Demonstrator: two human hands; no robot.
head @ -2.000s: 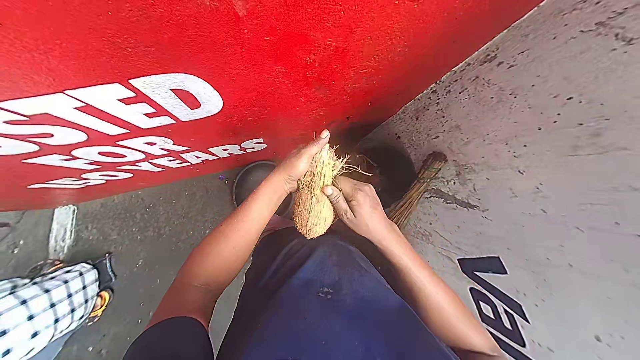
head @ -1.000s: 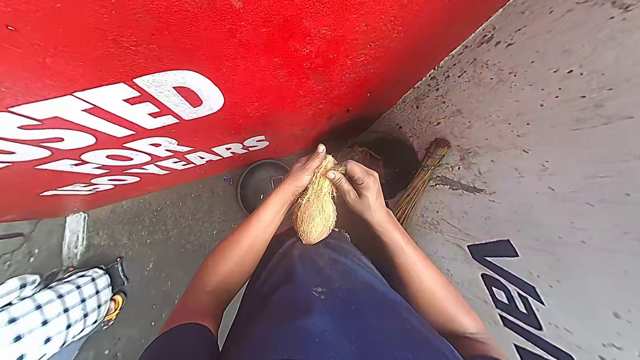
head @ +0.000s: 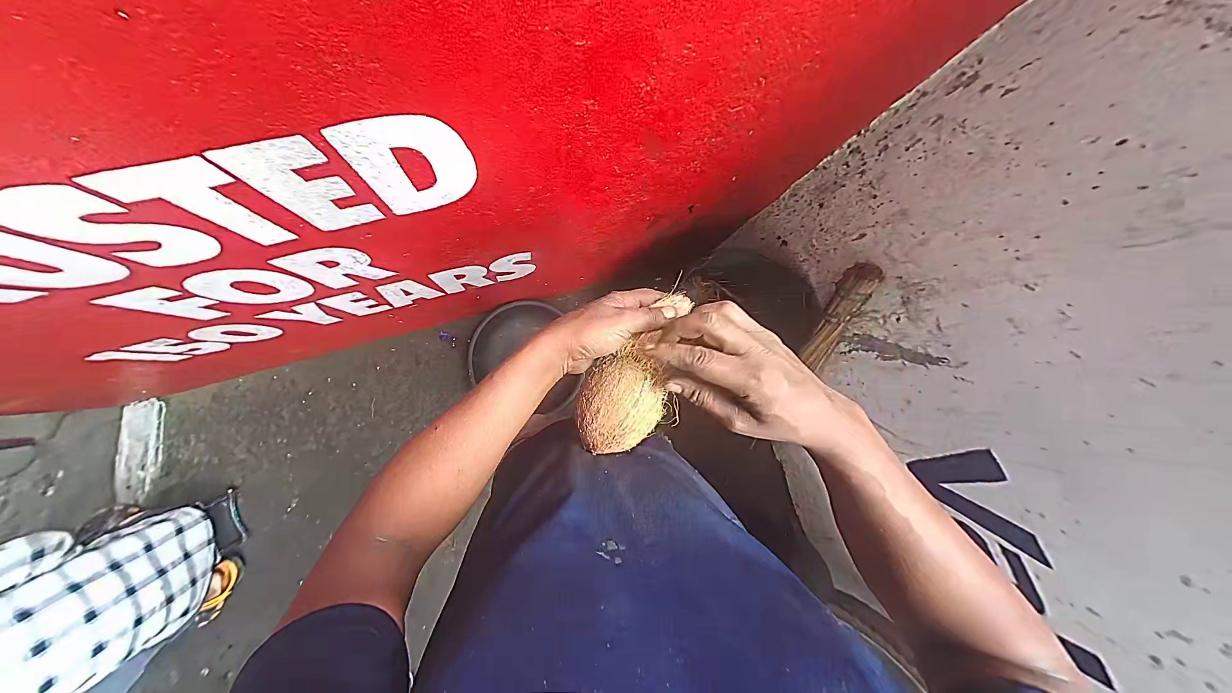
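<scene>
A coconut with pale brown husk fibre is held in front of my lap, its rounded end toward me and its fibrous tuft pointing away. My left hand grips the tuft end, thumb along its top. On the right side of the fibres, my right hand has its fingers bent, the fingertips at the tuft and the coconut's side. Loose strands stick out between the hands. Whether the right fingers pinch any strands is hidden.
A red painted wall with white lettering rises ahead, a grey wall at right. Near my hands are a dark round bowl, a dark container and a stick broom. A person in checked cloth is at lower left.
My right hand has shifted from a thumb-and-finger hold near the coconut's tuft to a looser posture with its fingers spread along the side. The left hand still holds the tuft end.
</scene>
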